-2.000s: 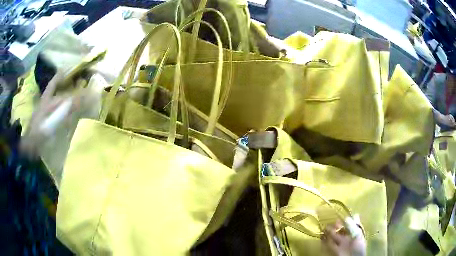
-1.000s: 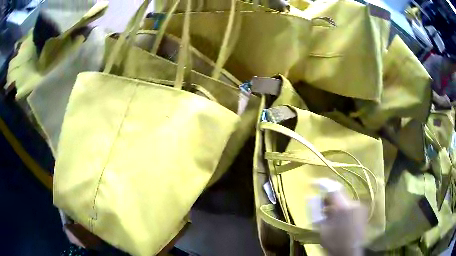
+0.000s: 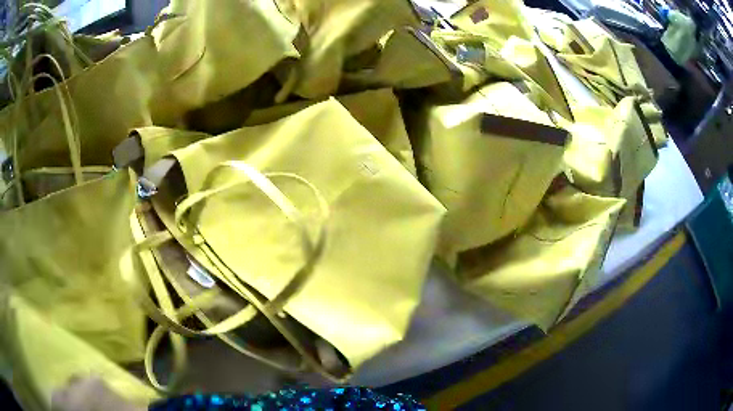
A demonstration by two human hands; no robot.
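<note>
A yellow handbag (image 3: 370, 225) lies tilted in the middle, with thin looped handles (image 3: 319, 241) over its front and mouth. A small white tag (image 3: 200, 274) shows inside its mouth. Another yellow bag panel (image 3: 72, 273) fills the lower left. A blurred hand (image 3: 92, 393), which looks like my right hand, is cut off by the bottom edge at the lower left, against this panel. A dark sleeve with blue-green sequins (image 3: 297, 399) runs from it along the bottom edge. Its fingers and any grip cannot be made out. My left hand is not in view.
More yellow bags (image 3: 494, 168) are heaped behind and to the right, some with brown trim bands (image 3: 524, 128). The pale table edge (image 3: 643, 233) curves at the right, beside a dark floor with a yellow line (image 3: 563, 333). A green object (image 3: 715, 241) stands at the far right.
The view has swung right, so the bags have shifted left in the picture. The hand that was over the middle bag's handles is gone from there; a hand now shows at lower left.
</note>
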